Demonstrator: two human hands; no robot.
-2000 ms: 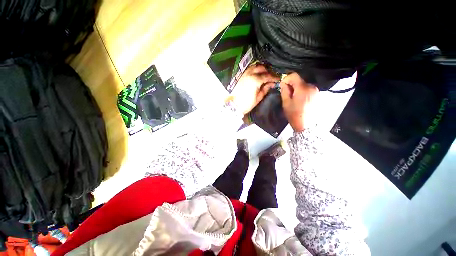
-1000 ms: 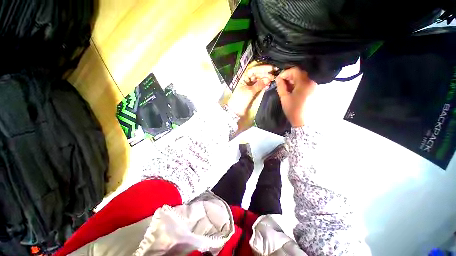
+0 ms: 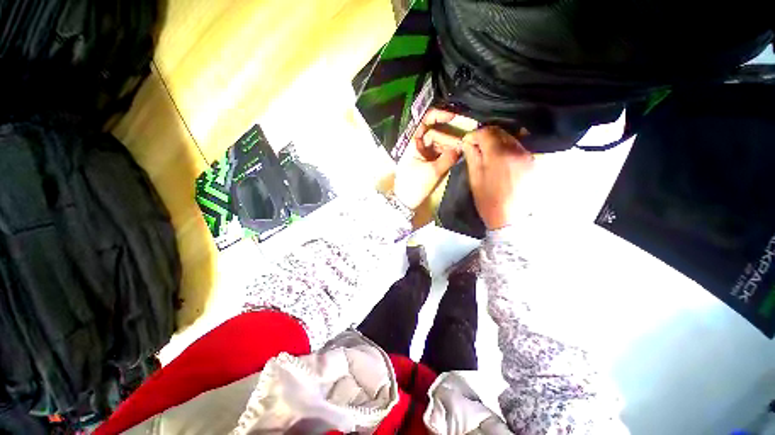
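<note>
A black backpack (image 3: 544, 59) lies on the bench at the top right. My left hand (image 3: 423, 160) and my right hand (image 3: 500, 174) meet at its lower left edge, fingertips pinched together. What is between the fingertips is too small to tell. A small dark hang tag (image 3: 459, 202) hangs just below and between my hands. A large black printed card (image 3: 697, 191) with "backpack" lettering hangs to the right of the backpack.
Small black cards (image 3: 262, 191) and a green-striped card (image 3: 217, 200) lie on the wood-topped bench (image 3: 255, 59) at the left. A larger green-striped card (image 3: 395, 81) stands beside the backpack. Piled black backpacks (image 3: 81, 246) fill the left side.
My hands stay close together at the bag's edge, with the fingers shifted slightly. The large printed card has swung, first up and right, then slightly down.
</note>
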